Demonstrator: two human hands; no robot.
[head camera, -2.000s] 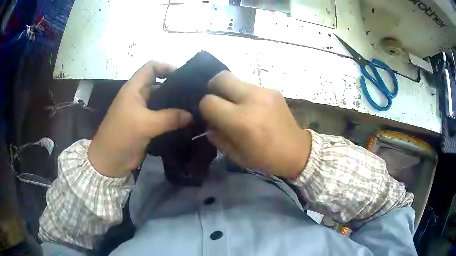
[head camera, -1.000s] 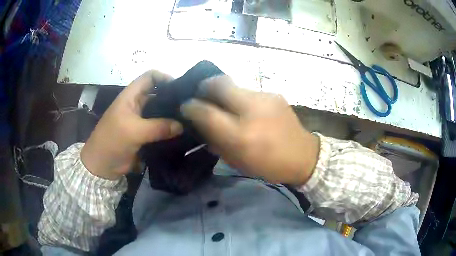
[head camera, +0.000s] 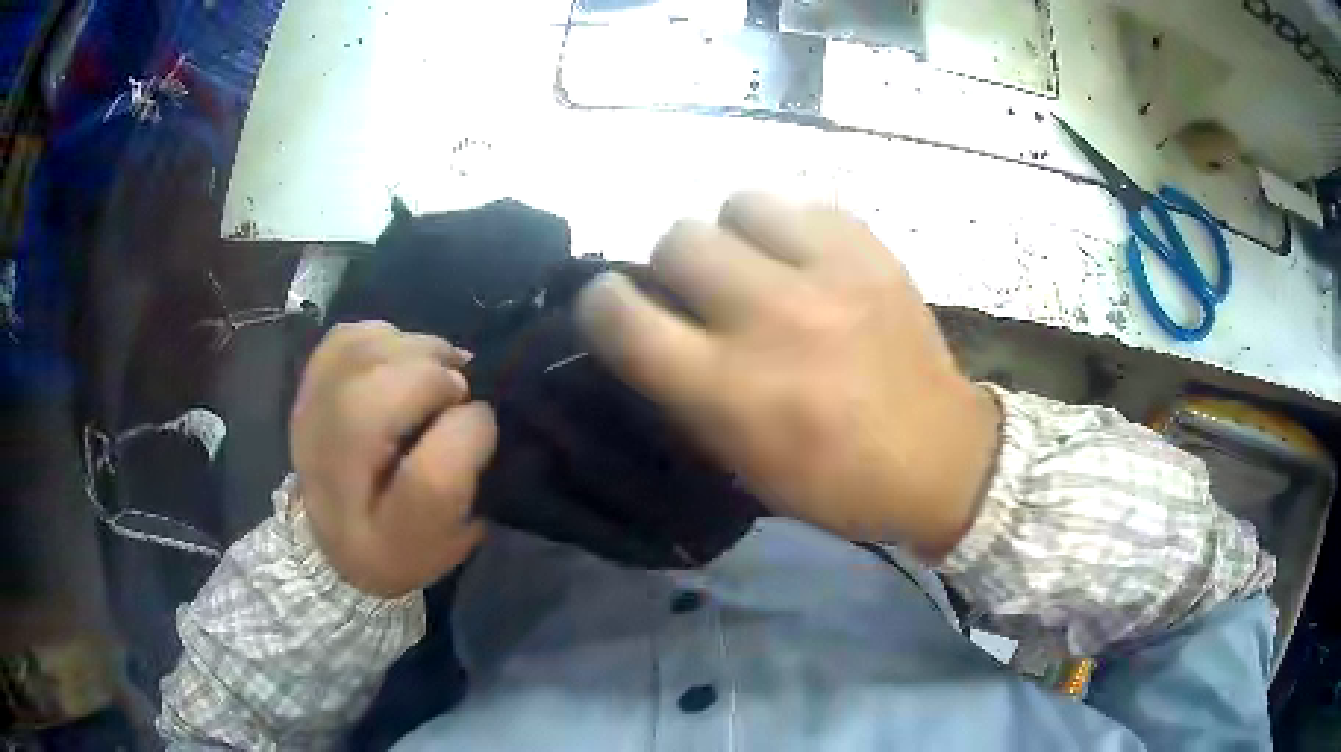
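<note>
A limp black fabric piece (head camera: 588, 456) hangs between my hands, its upper part over the table's front edge and its lower part above my lap. My left hand (head camera: 390, 456) is closed on its left side, fingers curled. My right hand (head camera: 802, 353) is at its upper right, slightly blurred, fingers bent over the fabric. A short fine pale line shows on the fabric by the right fingertips; I cannot tell if it is a thread or a tool. The right palm is hidden.
The white machine table (head camera: 397, 147) has metal plates (head camera: 868, 22) at the back. Blue-handled scissors (head camera: 1169, 250) lie at the right near a small tan round (head camera: 1209, 144). The cream machine head (head camera: 1279, 74) is upper right. A tray (head camera: 1250, 426) sits below the table; pale cord (head camera: 155, 522) hangs at left.
The fabric has been turned and spread wider. My left hand has moved down and its fingers have curled in. My right hand has shifted right. The whole view has shifted slightly.
</note>
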